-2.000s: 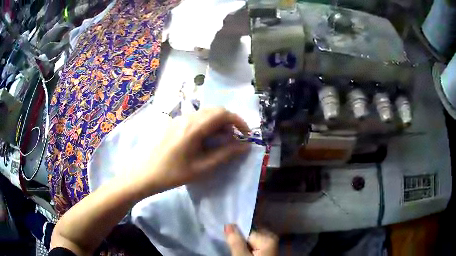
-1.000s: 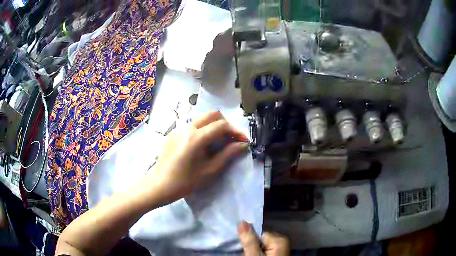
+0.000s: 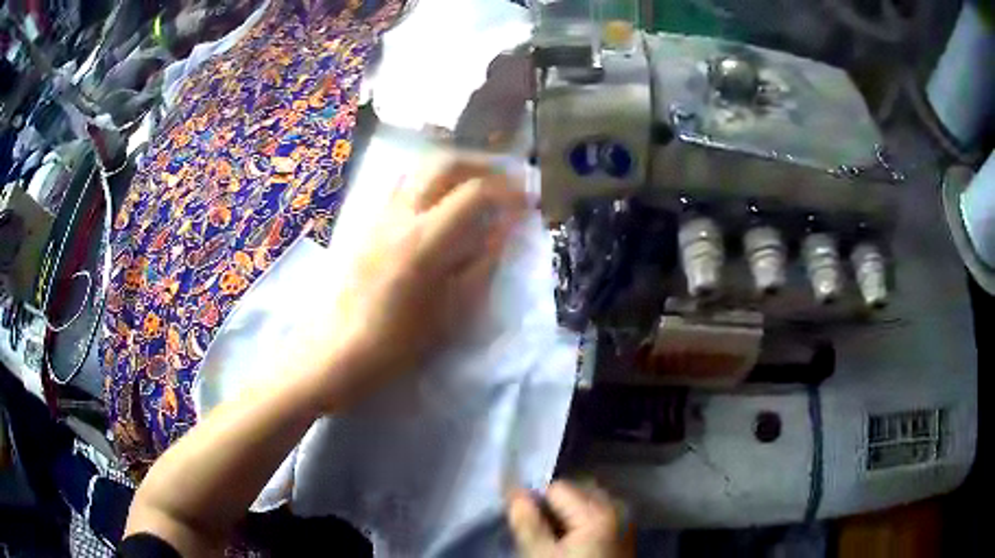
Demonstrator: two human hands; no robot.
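The white fabric panel (image 3: pixel 480 403) lies left of the needle area (image 3: pixel 573 262) of the overlock machine (image 3: pixel 595 131) and hangs over the front edge. My left hand (image 3: pixel 436 251) is blurred and rests on the panel, left of the needle area; its fingertips are too blurred to tell if they grip. My right hand (image 3: pixel 567 521) pinches the panel's lower right edge between thumb and fingers, at the bottom of the view. The panel's right edge runs up from my right hand to the presser area.
A pile of batik print fabric (image 3: pixel 229 207) lies at the left. Four tension knobs (image 3: pixel 700 256) stand on the machine front. A thread cone (image 3: pixel 976 213) is at the far right. A white irregular sheet (image 3: pixel 447 65) lies behind the work.
My left hand has moved up, away from me, along the panel. The panel has shifted and shows new folds near the bottom. My right hand stays at its lower right edge.
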